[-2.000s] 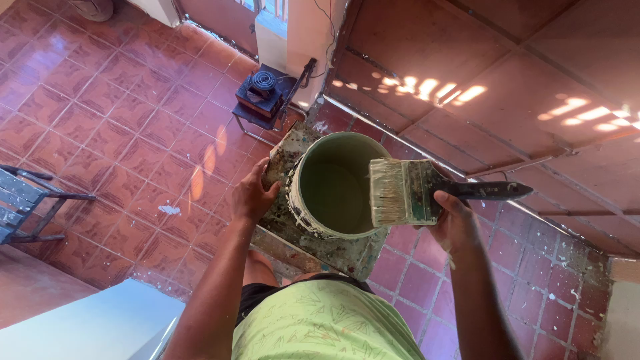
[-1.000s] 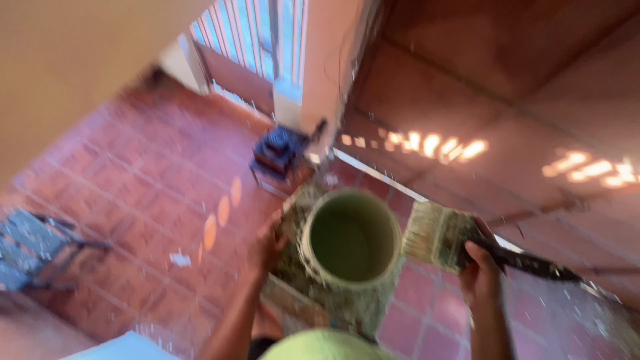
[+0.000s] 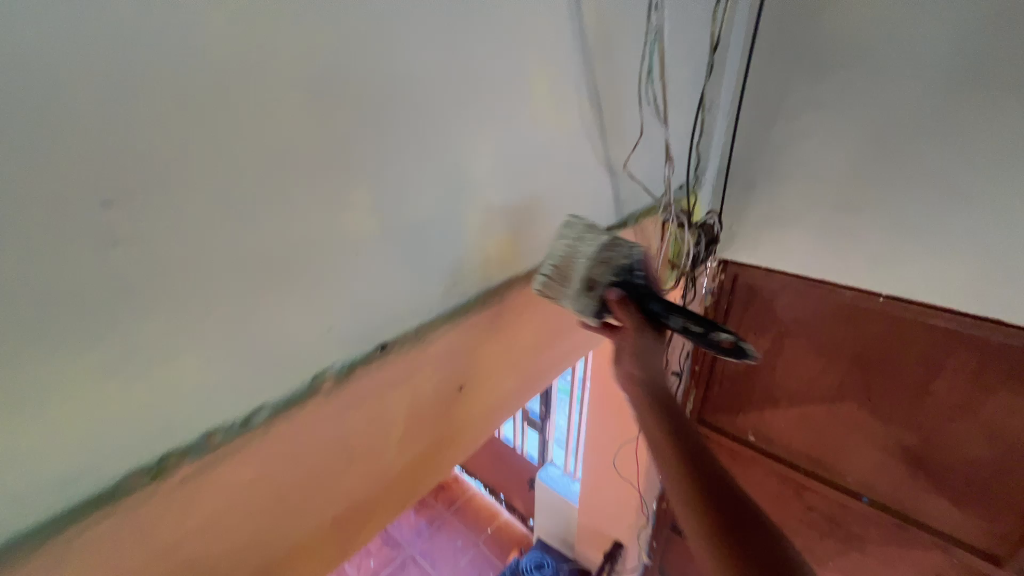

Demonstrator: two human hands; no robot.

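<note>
My right hand (image 3: 628, 332) grips a wide paintbrush (image 3: 592, 268) near its ferrule, with the black handle pointing down to the right. Its pale, paint-coated bristles are raised beside the edge where the white upper wall (image 3: 304, 176) meets the orange-painted beam (image 3: 416, 416). Blur hides whether the bristles touch the surface. My left hand is out of view, and so is the bucket.
Loose electrical wires (image 3: 666, 120) hang down just right of the brush and bunch in a tangle (image 3: 692, 240) at the corner. A reddish-brown panel (image 3: 864, 400) stands at right. Below are a barred opening (image 3: 560, 416) and the tiled floor (image 3: 424, 532).
The view has swung up from the floor to the wall. My right hand has raised the brush from beside the bucket to the beam's edge. My left hand and the bucket have left view.
</note>
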